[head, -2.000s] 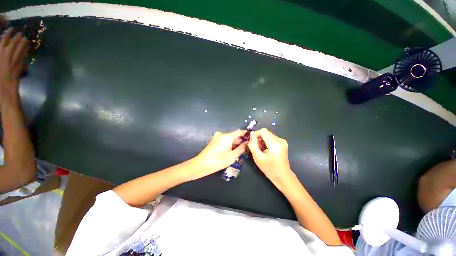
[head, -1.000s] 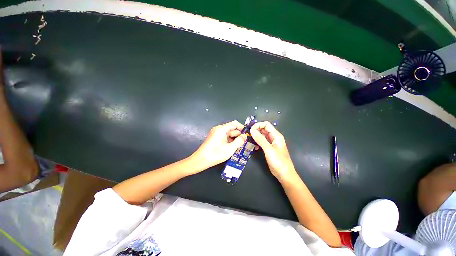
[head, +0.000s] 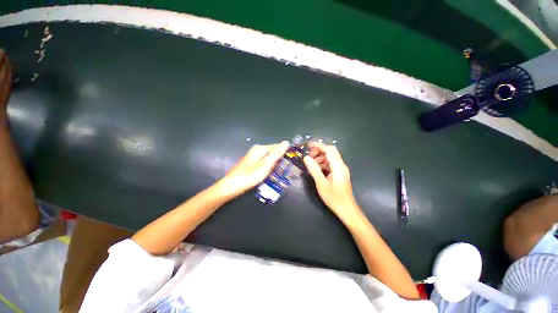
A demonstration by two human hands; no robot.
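Observation:
A narrow blue circuit board [head: 278,178] with a white block at its near end lies tilted on the dark green bench between my hands. Black and orange parts show at its far end. My left hand [head: 252,166] holds the board's left side near the far end. My right hand [head: 328,174] is at the far end's right side, thumb and fingers closed on the black part there. The fingertips are small and blurred, so the exact grip is partly hidden. Tiny white specks lie just beyond the hands.
Tweezers [head: 402,198] lie at right. A dark handheld fan [head: 451,113] lies by the white rail [head: 342,64]. Beyond it is the green conveyor with a small board piece [head: 472,66]. A white fan [head: 457,272] and neighbours' arms are at both sides.
The board and both hands have shifted slightly left, and the board is tilted more. A small board piece has come into view beyond the dark fan. The left neighbour's hand shows at the edge.

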